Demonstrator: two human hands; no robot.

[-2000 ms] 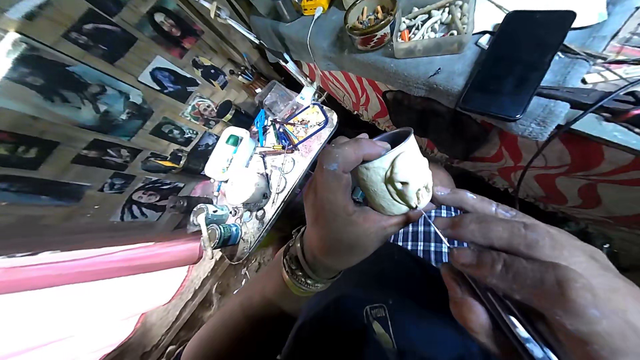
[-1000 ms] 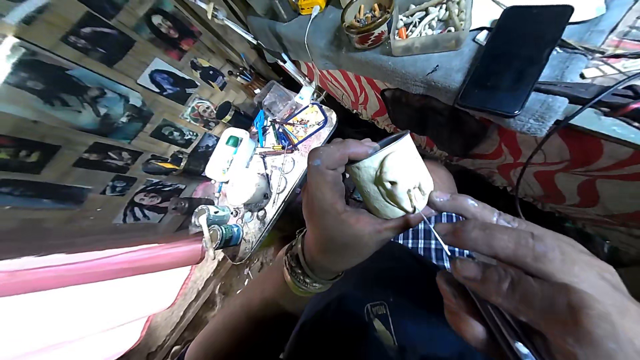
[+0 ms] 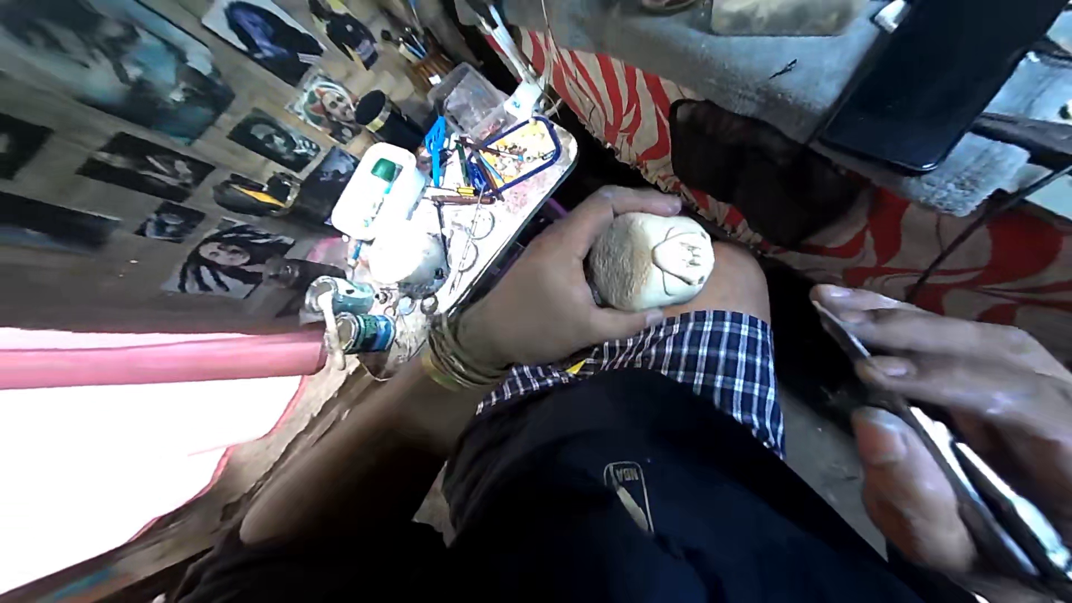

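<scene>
My left hand (image 3: 557, 280) is wrapped around a cream-coloured, rounded piece of modelling material (image 3: 657, 261), held above my knee. Its surface bears a raised, teardrop-like shape with small marks, and a rougher, browner patch lies toward my palm. Over at the right, apart from the piece, my right hand (image 3: 946, 394) grips slim metal modelling tools (image 3: 946, 448) between thumb and fingers. The tools run down toward the lower right corner, where their ends are cut off or hidden by the hand.
A cluttered small table (image 3: 481, 243) stands left of centre, bearing pens, a white tub (image 3: 378, 193) and jars. A black smartphone (image 3: 938, 79) lies on the grey-covered surface at upper right. A dark cable (image 3: 963, 230) hangs there. Pictures cover the wall at left.
My right hand and its tools have moved away from the piece, to the right. The left hand has turned the piece, so its hollow rim no longer shows and another side faces up.
</scene>
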